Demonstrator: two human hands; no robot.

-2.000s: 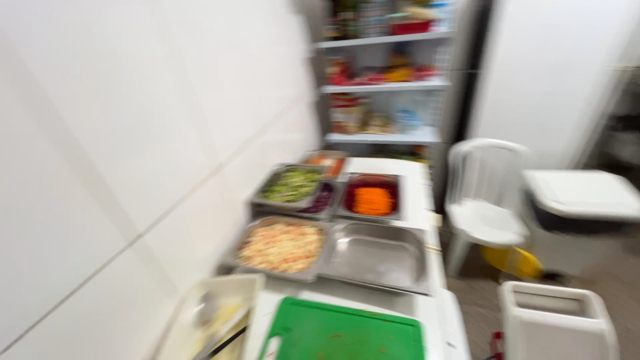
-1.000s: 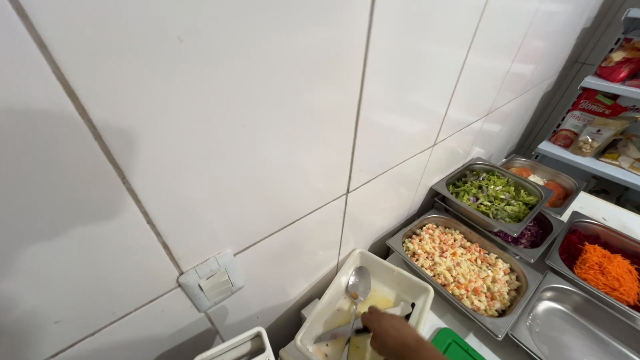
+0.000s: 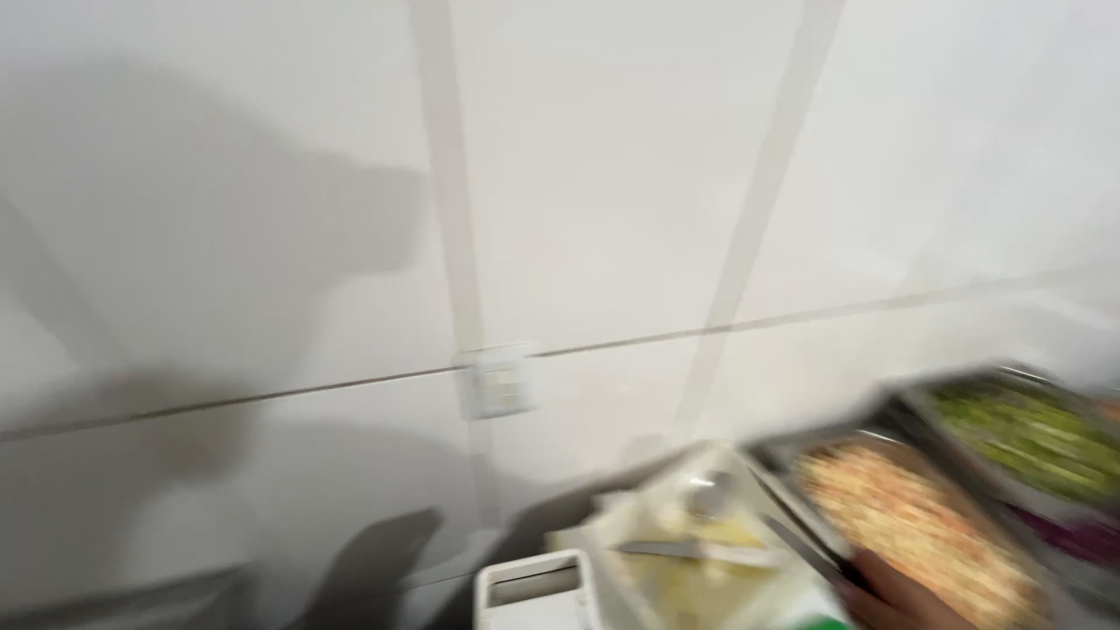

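At the lower right my right hand (image 3: 901, 599) is closed on the dark handle of a knife (image 3: 801, 544), whose blade points up and left over the edge of a white plastic tub (image 3: 630, 604). In the tub lie a metal spoon (image 3: 707, 497), another knife with a pale handle (image 3: 665, 549) and some yellowish liquid or residue. Beside my hand is a steel pan of diced salad (image 3: 910, 534). A bit of a green cutting board (image 3: 822, 623) shows at the bottom edge. My left hand is not in view. The picture is blurred.
Further right stand a steel pan of chopped green leaves (image 3: 1032, 437) and some shredded purple cabbage (image 3: 1067, 532). A white plastic container (image 3: 535, 595) with a slot is left of the tub. A tiled wall with a switch plate (image 3: 499, 382) rises behind, with shadows across it.
My right hand, over the tub a second ago, is now at its right side with a dark-handled knife raised. The view has swung left.
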